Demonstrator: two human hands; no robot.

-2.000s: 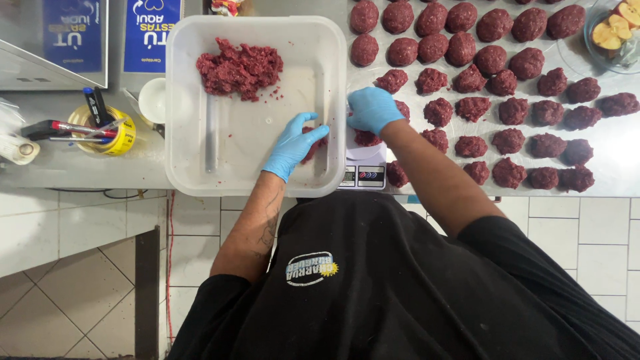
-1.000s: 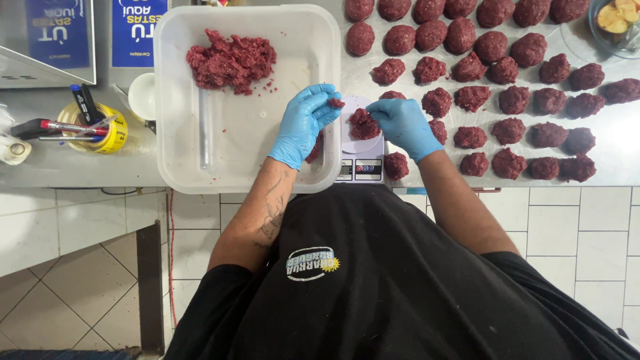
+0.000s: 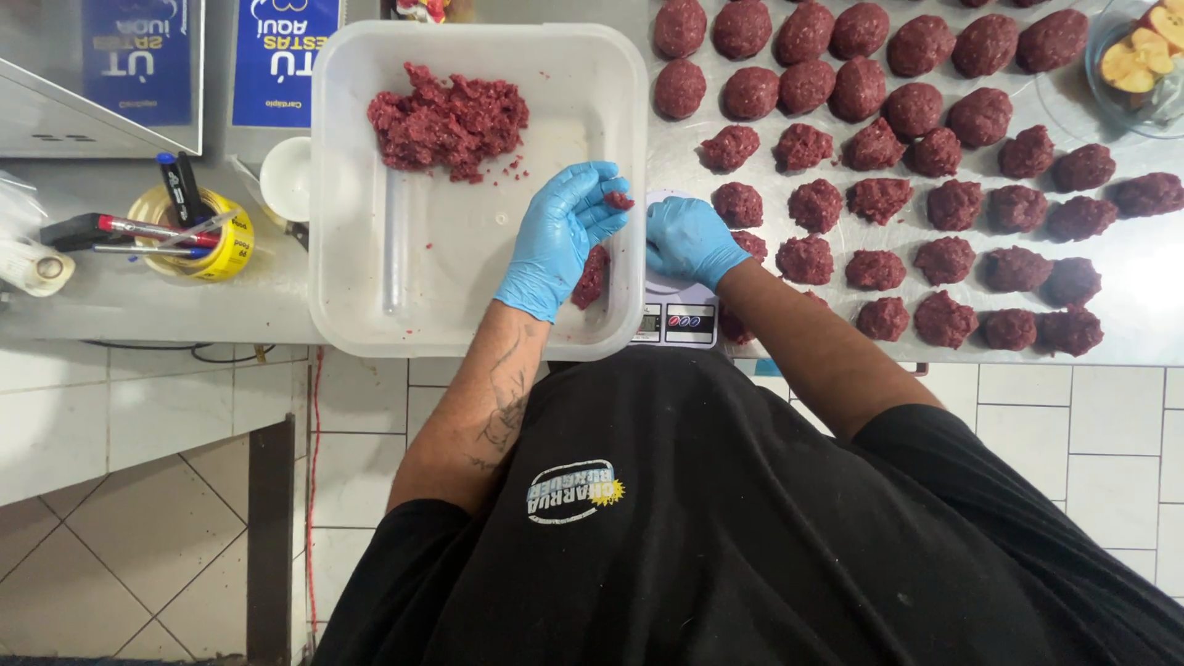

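Note:
My left hand (image 3: 562,236), in a blue glove, is over the right side of a white plastic tub (image 3: 356,347), holding a small bit of ground meat (image 3: 618,200) at its fingers. Beneath it, partly hidden, another lump of ground meat (image 3: 589,277) lies in the tub, and a larger mound of ground meat (image 3: 449,125) sits at the tub's far left. My right hand (image 3: 689,239), also gloved, is over the kitchen scale (image 3: 689,324), fingers bent down; whatever is under them is hidden. Rows of ground meat balls (image 3: 874,268) cover the steel counter to its right.
A glass bowl with cut apples (image 3: 1101,83) stands at the far right. Left of the tub are a small white bowl (image 3: 287,179), a yellow-labelled jar of pens and markers (image 3: 222,245) and a blue printed card (image 3: 277,74). The steel counter's front edge (image 3: 185,338) runs near my body.
My left hand was down in the tub two seconds ago and is now raised with a bit of meat. The meat lump seen at my right fingers one second ago is now hidden.

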